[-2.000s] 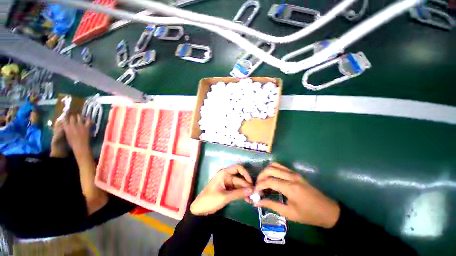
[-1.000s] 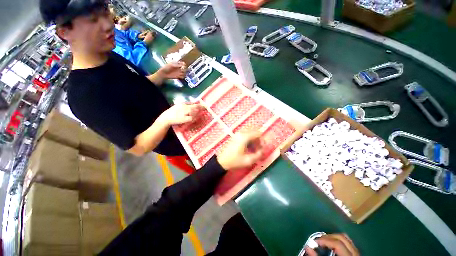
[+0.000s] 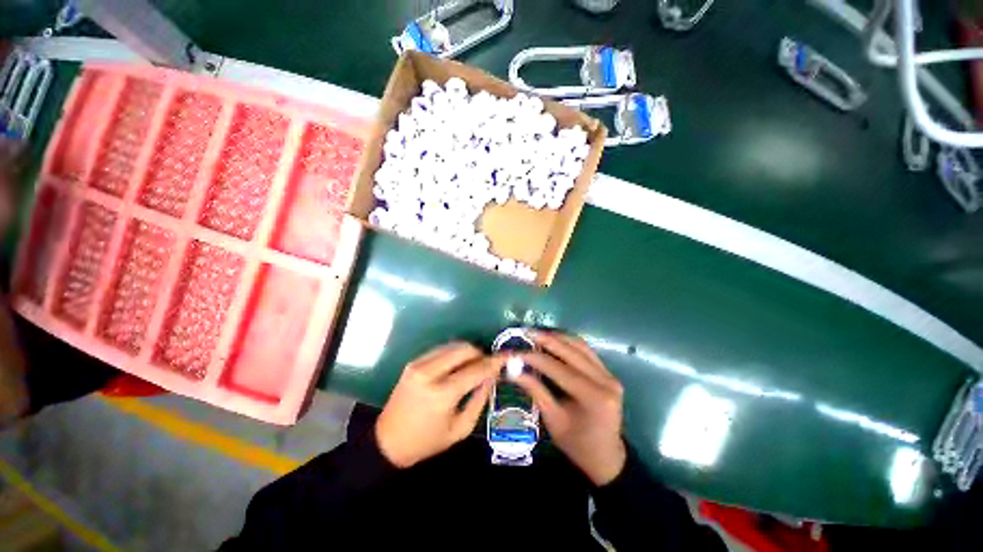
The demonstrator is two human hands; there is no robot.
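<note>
My left hand (image 3: pixel 437 401) and my right hand (image 3: pixel 577 401) meet close in front of my body. A small white part (image 3: pixel 515 367) is held between the fingertips of both hands. It is over the upper part of a loop-shaped unit (image 3: pixel 513 437), whose blue-and-white end points toward me. The fingers hide the sides of the loop, and I cannot tell whether the white part touches it. The cardboard box (image 3: pixel 561 232) of white parts stands beyond my hands. The pink compartment tray (image 3: pixel 343 253) lies to its left, with tiny pieces in several cells.
A pale metal rail (image 3: pixel 690 229) crosses the green surface behind the box. Several loop-shaped units (image 3: pixel 825 76) lie beyond it, and more are stacked at the right edge (image 3: pixel 963 431). A post (image 3: pixel 140 30) stands at upper left. White cables hang at upper right. Part of a person shows at the left edge.
My left hand has moved from over the pink tray back to my right hand at the loop-shaped unit. The view has turned right and down; the neighbouring worker is mostly out of it.
</note>
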